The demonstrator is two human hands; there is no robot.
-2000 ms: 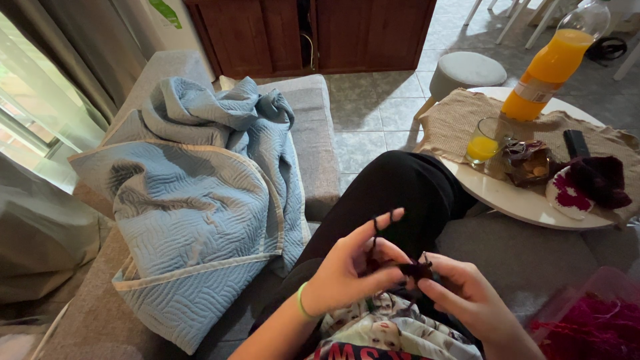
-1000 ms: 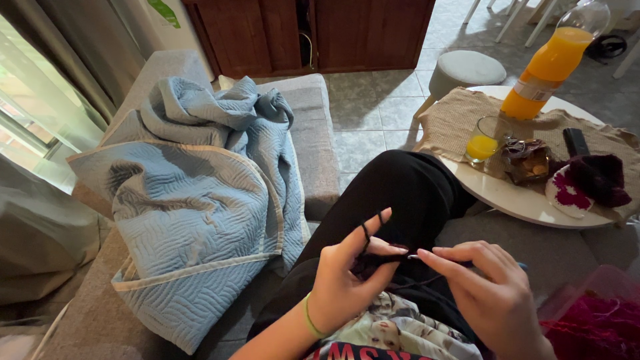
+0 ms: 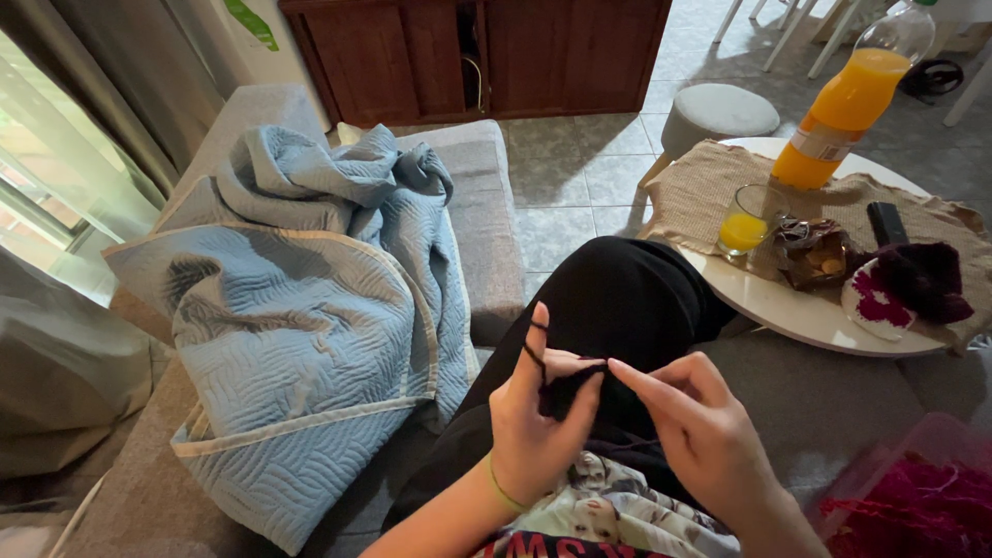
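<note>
Dark yarn (image 3: 536, 353) is wound around the raised index finger of my left hand (image 3: 535, 418). Between that hand's thumb and other fingers I pinch a small piece of dark yarn work (image 3: 570, 385). My right hand (image 3: 694, 422) meets it at the fingertips, thumb and index together at the work's edge. A thin tool such as a crochet hook may be in the right fingers, but they hide most of it. Both hands are above my lap, over black trousers (image 3: 620, 302) and a printed shirt (image 3: 612, 504).
A light-blue quilt (image 3: 294, 325) lies on the grey sofa (image 3: 473, 209) at left. At right, a round table (image 3: 744, 291) holds a bottle of orange drink (image 3: 841, 116), a glass (image 3: 742, 225), an opened snack packet (image 3: 818, 252) and a dark red and white yarn item (image 3: 880, 298). Magenta yarn (image 3: 914, 496) fills a clear container.
The left index finger has straightened upward with the yarn around it. My right hand, spread wider a second ago, has its fingers drawn in and its tips close against the left hand's work.
</note>
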